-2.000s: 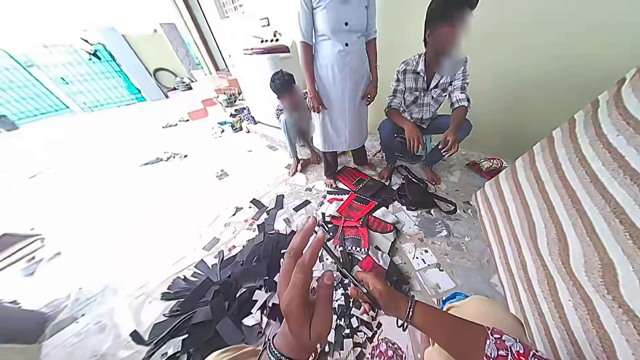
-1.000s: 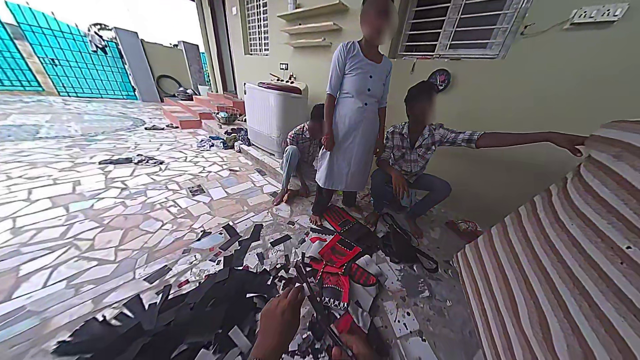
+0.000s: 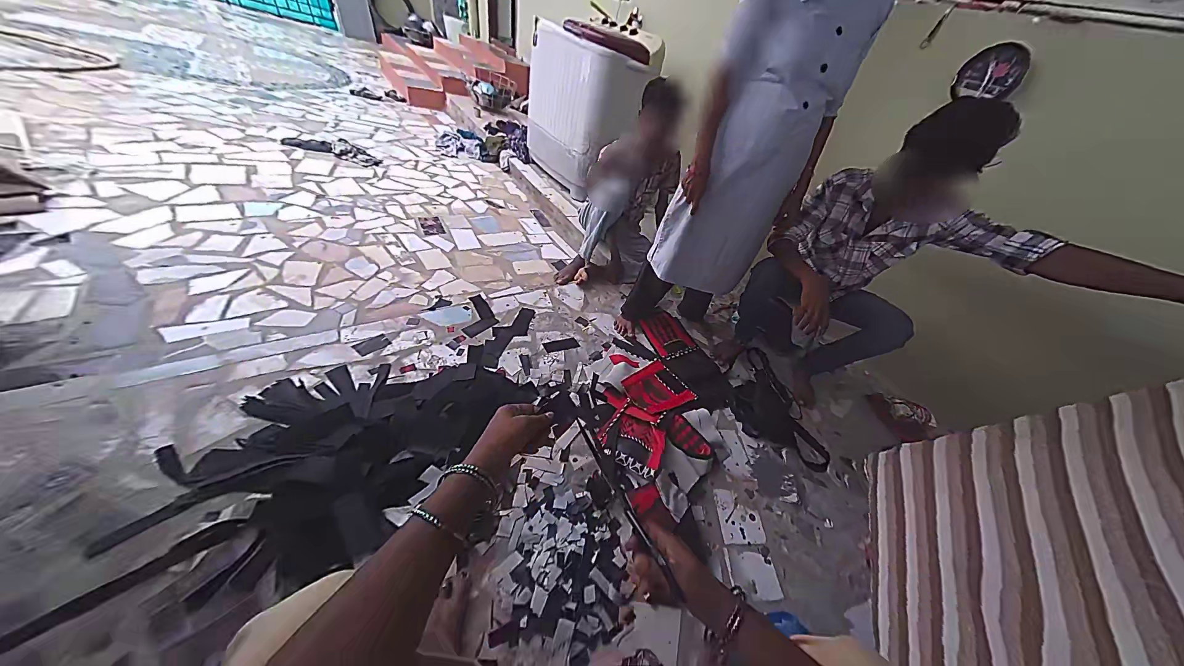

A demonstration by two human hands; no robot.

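Note:
My left hand [image 3: 518, 431] pinches a small black strip [image 3: 558, 403] between thumb and fingers, just beside the blades. In my right hand [image 3: 668, 555] is a pair of long dark scissors [image 3: 610, 476], pointing up and left toward the strip; how far the blades are apart is hard to tell. Below both hands lies a heap of small cut black and white pieces [image 3: 564, 555]. Long black strips [image 3: 342, 444] are piled on the floor left of my left hand. Red, black and white patterned fabric pieces [image 3: 661, 388] lie beyond the scissors.
Two people crouch and one stands [image 3: 740, 157] past the fabric, one with an arm stretched right. A black strapped item [image 3: 777, 416] lies near their feet. At right is a striped cloth-covered surface [image 3: 1036, 527]. A white washing machine [image 3: 583, 102] stands by red steps [image 3: 444, 69].
My left hand, raised with fingers spread two seconds ago, is now lowered and pinching a strip near the scissors. The crouching person at right has stretched an arm out. The view has shifted.

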